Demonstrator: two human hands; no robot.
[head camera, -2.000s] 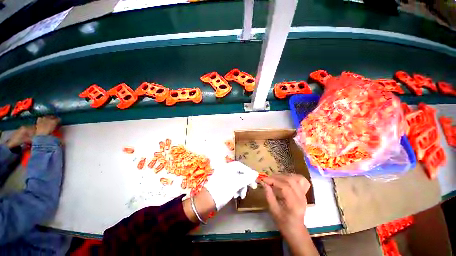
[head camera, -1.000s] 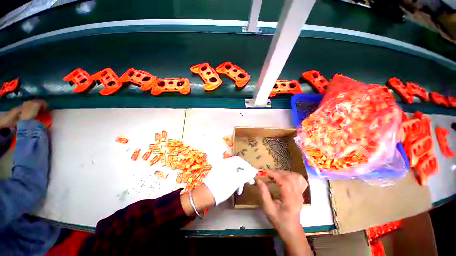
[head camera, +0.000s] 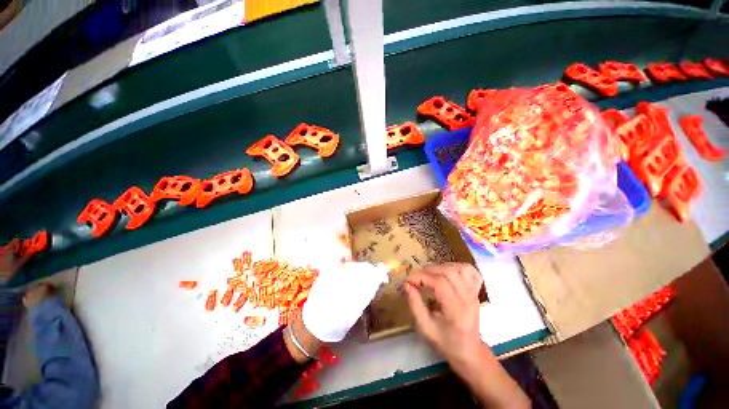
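My left hand (head camera: 342, 300), in a white glove, is over the left side of the shallow cardboard tray (head camera: 374, 327). Its fingertips pinch a small, blurred orange-yellow part (head camera: 392, 265). My bare right hand (head camera: 449, 307) is over the tray's right side, thumb and fingers bent close together just right of the glove. Whether it holds a tiny bit is too small to tell. Small dark metal bits (head camera: 428, 233) lie in the tray, dense at the back right. A pile of small orange plastic parts (head camera: 272, 286) lies on the white table left of the glove.
A clear bag of orange parts (head camera: 531, 172) sits on a blue bin (head camera: 635, 192) right of the tray. Orange housings (head camera: 226, 187) line the green belt behind a white post (head camera: 369, 96). Flattened cardboard (head camera: 615, 260) lies at right. Another person's sleeve (head camera: 60, 351) is at left.
The view has turned and shifted. Both hands remain over the tray. A small gap now shows between their fingertips, which earlier met around an orange part.
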